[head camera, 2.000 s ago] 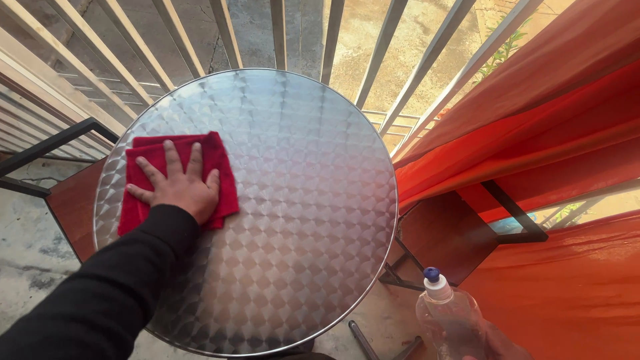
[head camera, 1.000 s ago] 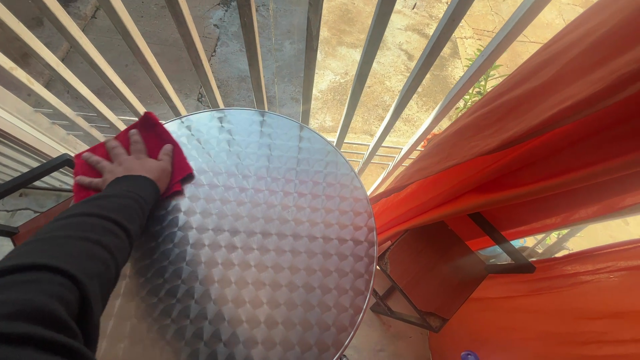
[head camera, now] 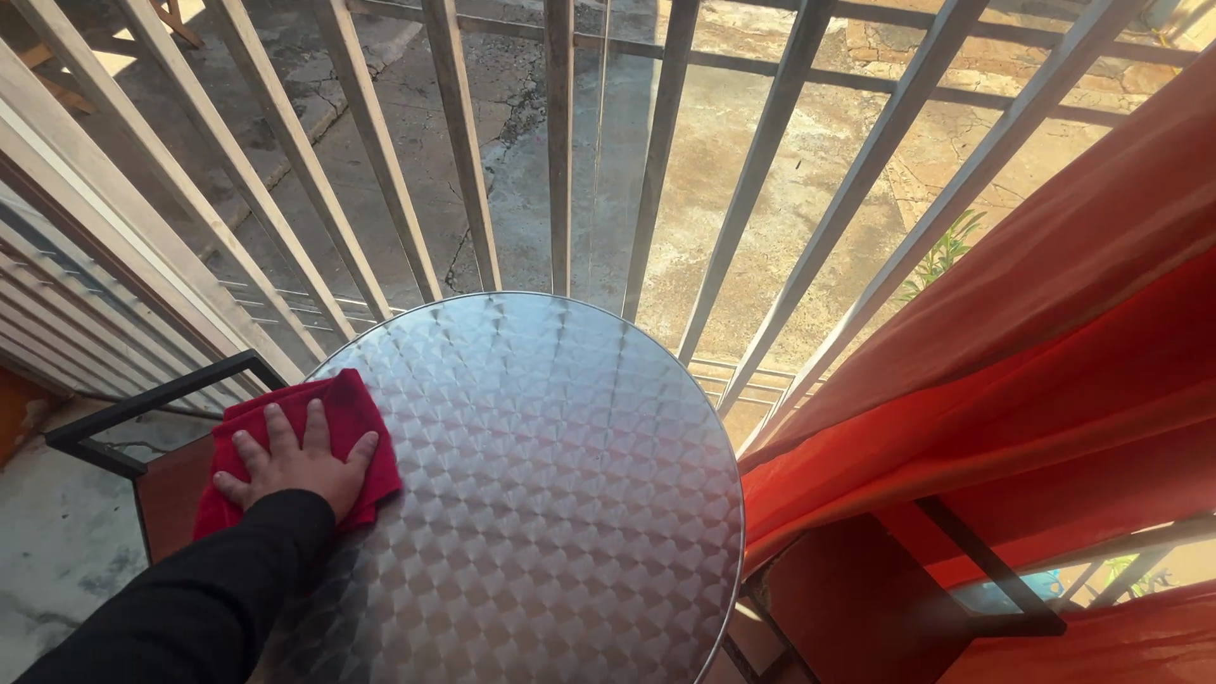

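My left hand [head camera: 299, 470], in a black sleeve, lies flat with fingers spread on a folded red cloth [head camera: 366, 418]. The cloth rests at the left edge of a round metal table [head camera: 551, 494] with a swirled, shiny top, and part of it reaches over the rim. My right hand is out of view.
A chair with a black metal frame [head camera: 171, 394] stands left of the table, another chair [head camera: 855, 598] at its right. Metal railing bars [head camera: 560, 152] rise behind the table. Orange-red curtains [head camera: 997, 351] hang along the right side.
The bottle seen at the lower right two seconds ago has left the view. My left hand and the cloth remain at the table's left side. The view has shifted.
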